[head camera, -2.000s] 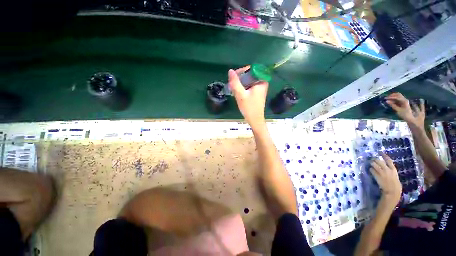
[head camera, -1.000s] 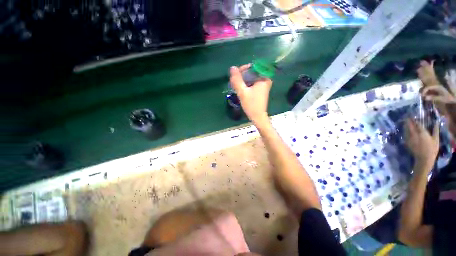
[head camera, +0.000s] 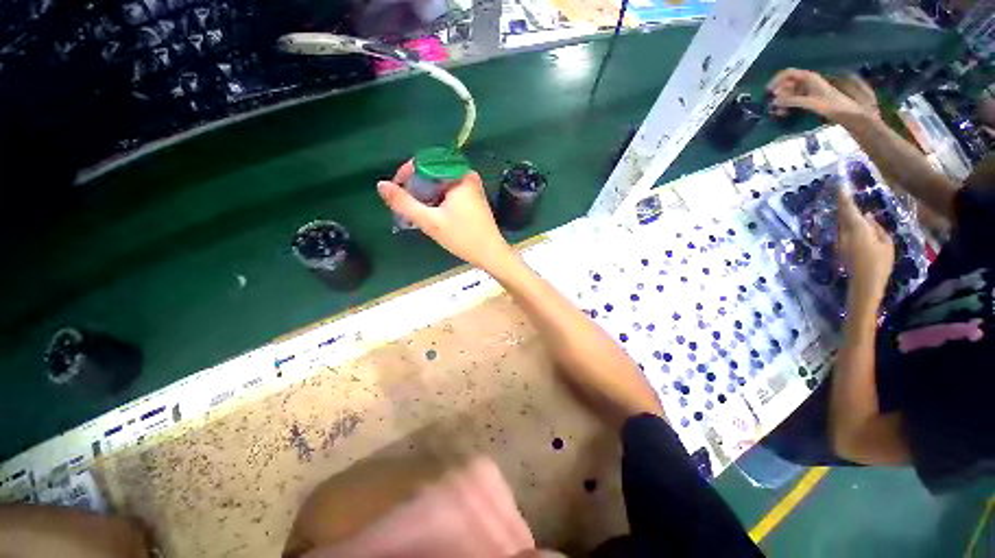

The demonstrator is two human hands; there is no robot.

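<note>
My right hand grips a power screwdriver by its grey body, green cap up, over the belt. Its front end is mostly hidden by my fingers. One black cylindrical unit stands just right of the hand. Another unit stands to its left, and a third unit at the far left. The tool looks apart from all three. A pale hose loops up from the cap. A blurred forearm and pinkish shape at the bottom edge may be my left arm and hand; no fingers can be made out.
A brown board with dark specks lies before me. A white slanting post rises right of the hand. Right of the board is a white dotted sheet. A neighbour's hands are at a shiny tray and near a unit.
The view has turned. My right hand with the screwdriver has moved left, off the unit it was over, to the gap between two units. The neighbour's hands have shifted.
</note>
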